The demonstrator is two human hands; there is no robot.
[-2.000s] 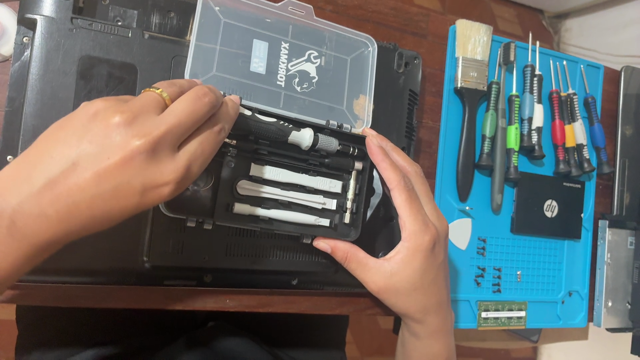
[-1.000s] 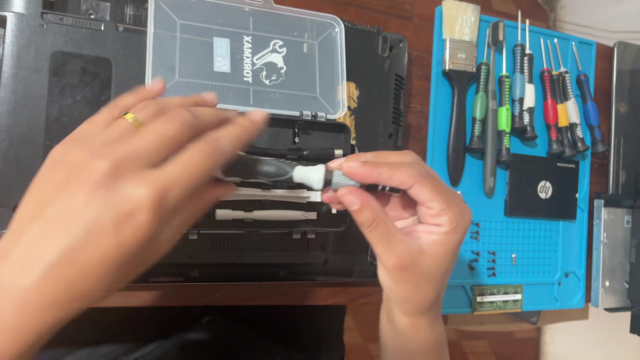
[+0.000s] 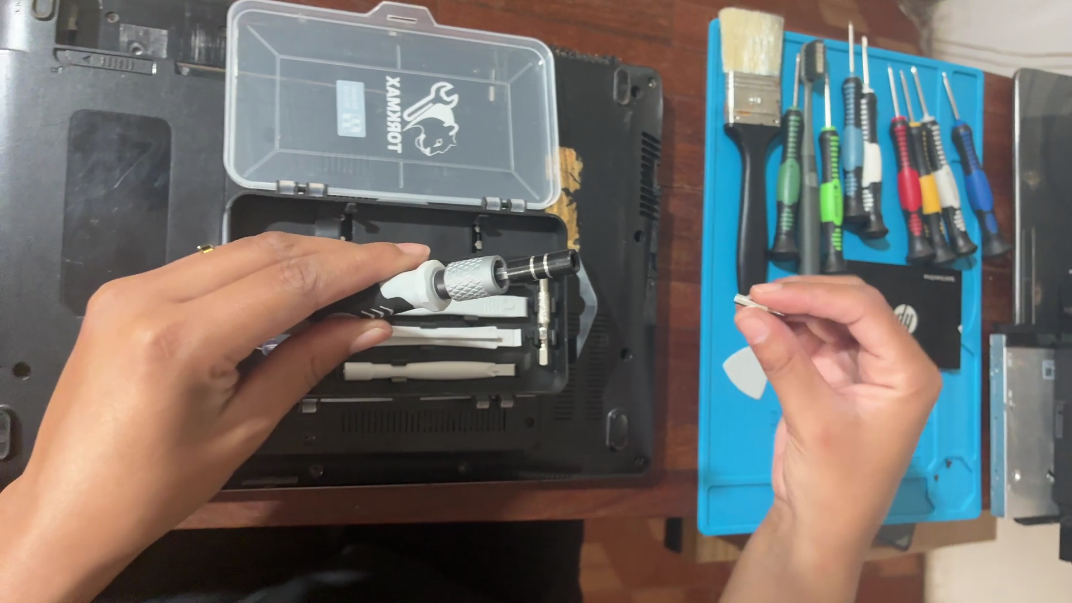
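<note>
My left hand (image 3: 218,335) grips a precision screwdriver handle (image 3: 435,283) with a white collar, a knurled grey ring and a black socket end pointing right. Between thumb and fingertips, my right hand (image 3: 837,360) pinches a small silver screwdriver bit (image 3: 758,305) over the blue mat. Beneath the left hand lies the toolkit case (image 3: 285,216), its clear plastic lid (image 3: 318,100) swung back. White pry tools (image 3: 429,370) and a metal double-ended bit (image 3: 543,322) rest inside the case. Part of the case is hidden by the left hand.
The case sits on an upturned black laptop (image 3: 586,435). On a blue silicone mat (image 3: 716,502) lie a paintbrush (image 3: 752,126), several screwdrivers (image 3: 909,176), a grey brush (image 3: 810,184), a white plastic pick (image 3: 744,373) and a black HP drive (image 3: 942,314). A metal-cased part (image 3: 1026,469) stands at the right edge.
My right hand has moved right, away from the screwdriver, and now holds a small bit. The left hand has the screwdriver, which was inside the case two seconds ago.
</note>
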